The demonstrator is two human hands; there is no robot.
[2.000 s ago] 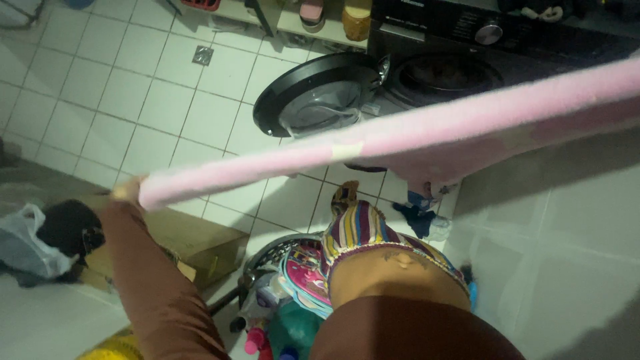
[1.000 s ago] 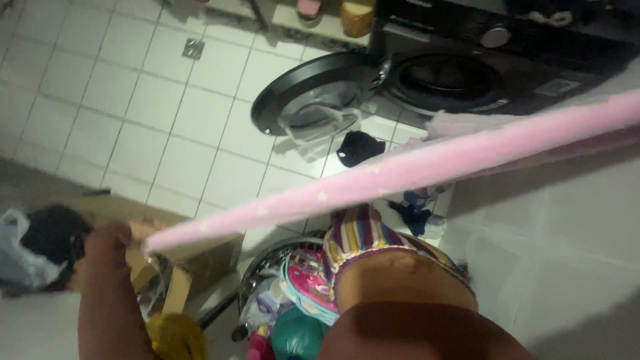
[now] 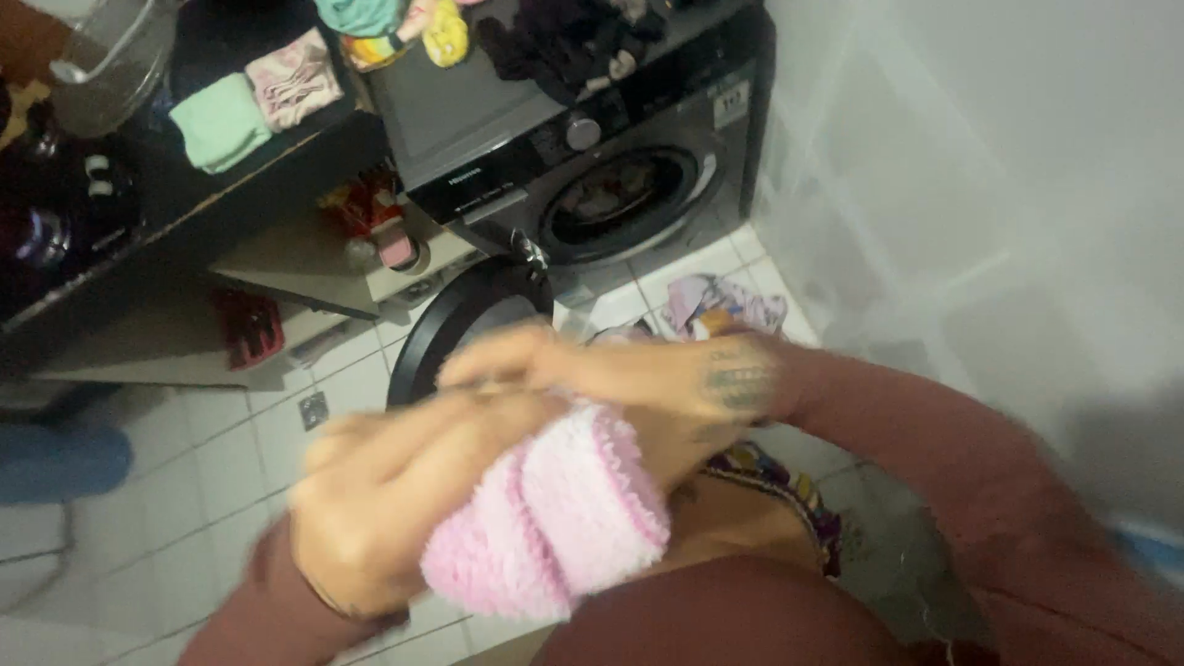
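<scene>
A fluffy pink cloth (image 3: 555, 518), bunched or folded small, is between my two hands in front of my torso. My left hand (image 3: 388, 490) grips it from the left side, blurred by motion. My right hand (image 3: 629, 388) reaches over from the right, its fingers touching the left hand at the top edge of the cloth. Behind them stands a front-loading washing machine (image 3: 499, 166), its round door (image 3: 472, 314) swung out and clothes showing in the drum.
Folded green cloth (image 3: 220, 125) and patterned pink cloth (image 3: 294, 79) lie on the dark counter. Dark clothes (image 3: 564, 37) rest on the washer. Crumpled laundry (image 3: 721, 305) lies on the tiled floor. A grey wall (image 3: 971, 185) rises at right.
The pink cloth was stretched long across the view and is now a small bundle. My left hand has come in from the far left to meet my right hand. The view has shifted toward the counter.
</scene>
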